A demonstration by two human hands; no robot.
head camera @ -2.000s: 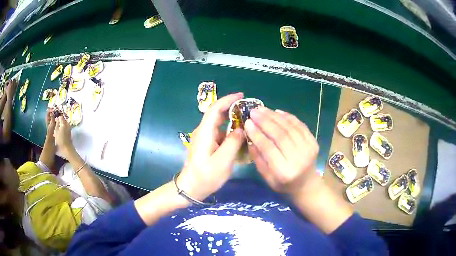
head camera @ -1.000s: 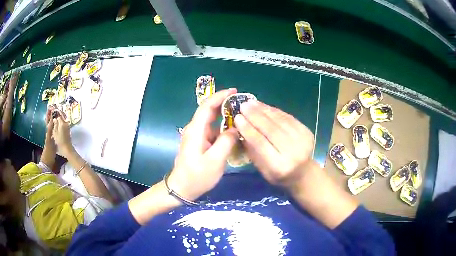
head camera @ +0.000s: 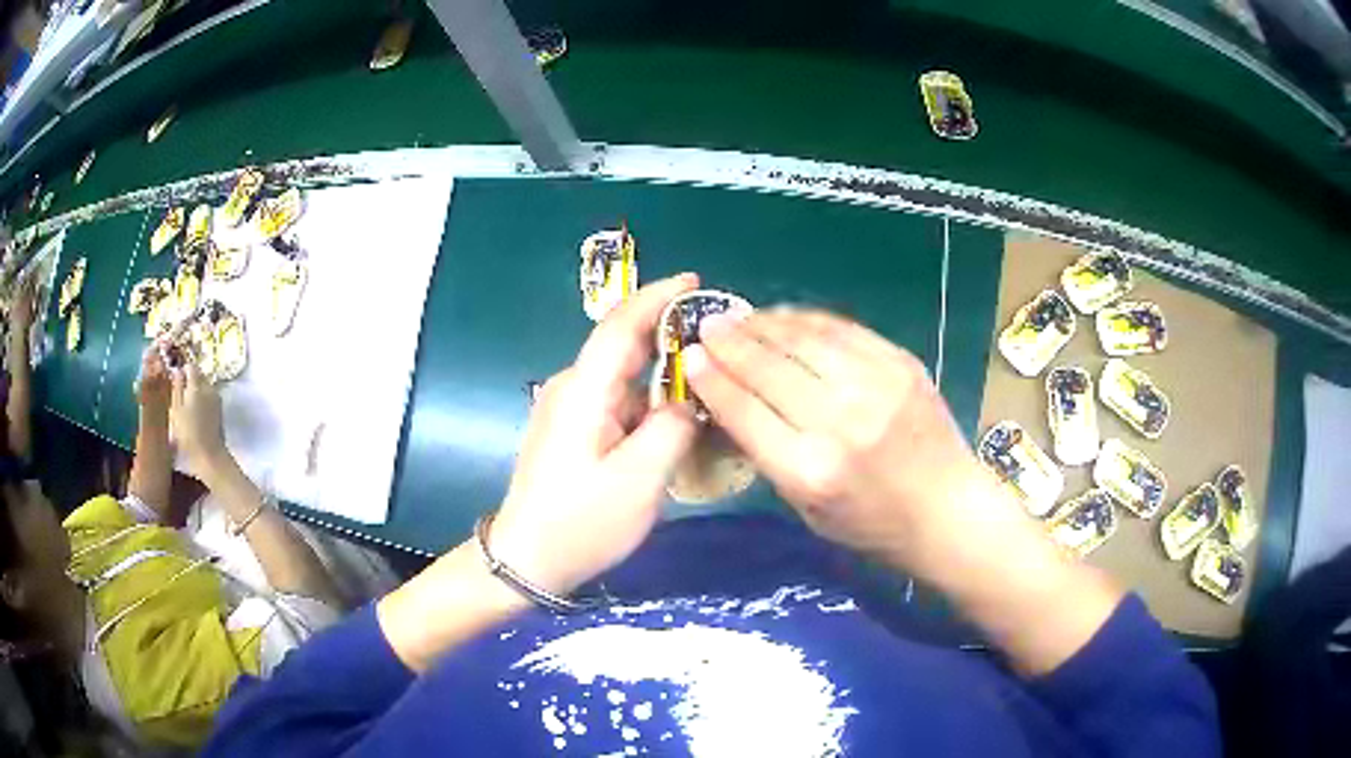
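A partly assembled unit (head camera: 676,388), a cream shell with dark and yellow inner parts, is held above the bench in front of my chest. My left hand (head camera: 600,430) grips it from the left, fingers behind and thumb at its lower edge. My right hand (head camera: 830,415) has its fingertips on the dark parts at the shell's upper right; they hide part of the contents. Below the held unit another pale rounded shell (head camera: 710,471) shows between my hands. One more unit (head camera: 606,276) lies on the green bench just beyond my left hand.
A cardboard sheet (head camera: 1185,296) with several units lies at right. A white work sheet (head camera: 363,296) with several units lies at left, where another person's hands (head camera: 181,388) work. Beyond the metal edge (head camera: 830,190), the green conveyor carries spaced units (head camera: 947,107). A grey post (head camera: 511,89) stands ahead.
The held unit and my hands have shifted slightly left. My right hand has turned a little over the shell, and its outer fingers are blurred. Units on the conveyor have moved right.
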